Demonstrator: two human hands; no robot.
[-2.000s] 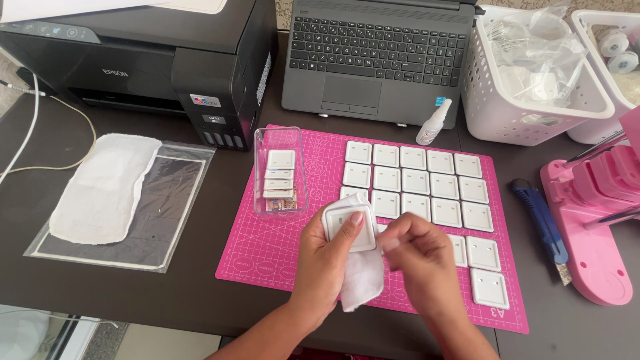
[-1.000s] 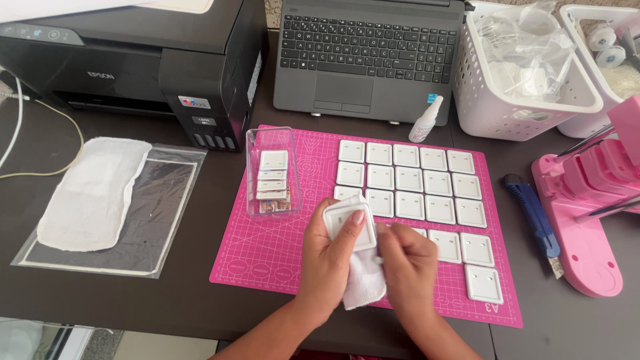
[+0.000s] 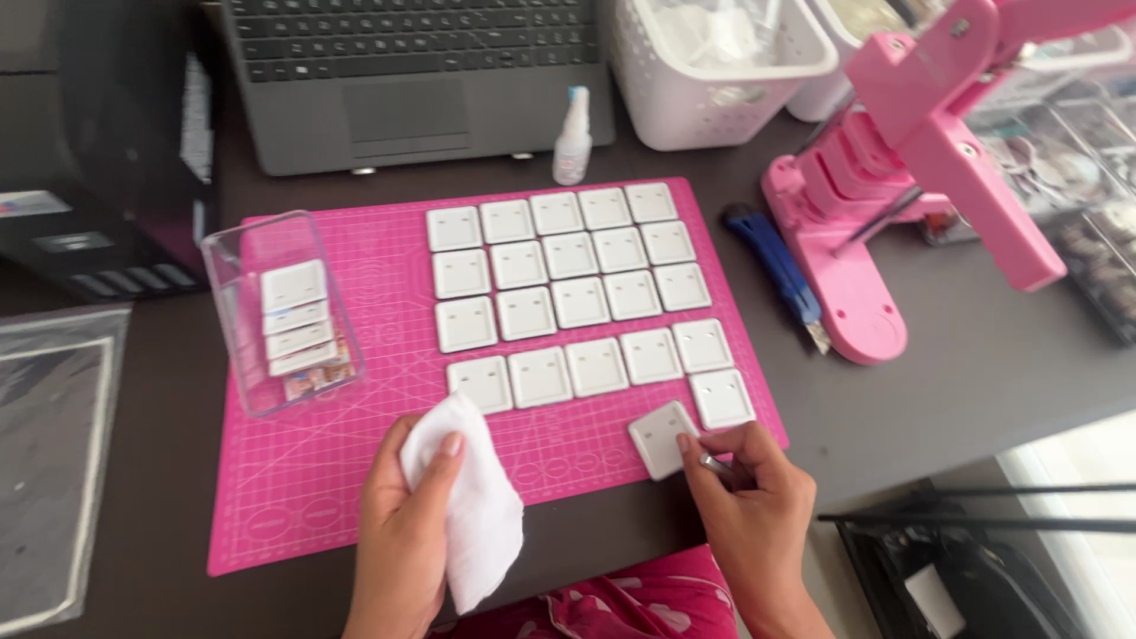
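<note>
My left hand point(image 3: 413, 506) holds a folded white cloth point(image 3: 475, 506) over the front edge of the pink cutting mat point(image 3: 373, 479). Between the thumb and fingers of my right hand point(image 3: 750, 488) is a white square plastic piece point(image 3: 661, 439) with two small slots; a thin metal tool point(image 3: 717, 469) is also in that hand. Similar white squares point(image 3: 579, 303) lie in rows on the mat, and one point(image 3: 721, 398) sits just above my right hand. A clear plastic box point(image 3: 244, 355) at the mat's left holds more white squares and some printed pieces.
A laptop point(image 3: 408, 115), a small white bottle point(image 3: 573, 142) and a white basket point(image 3: 710, 98) stand behind the mat. On the right are a blue utility knife point(image 3: 777, 266) and a pink hand press point(image 3: 861, 302). A black printer point(image 3: 115, 151) and a plastic sleeve point(image 3: 53, 461) are at left.
My hands have moved apart. The white square, earlier in my left hand, is now in my right, over the mat's lower right; the cloth stays in my left. The view has moved.
</note>
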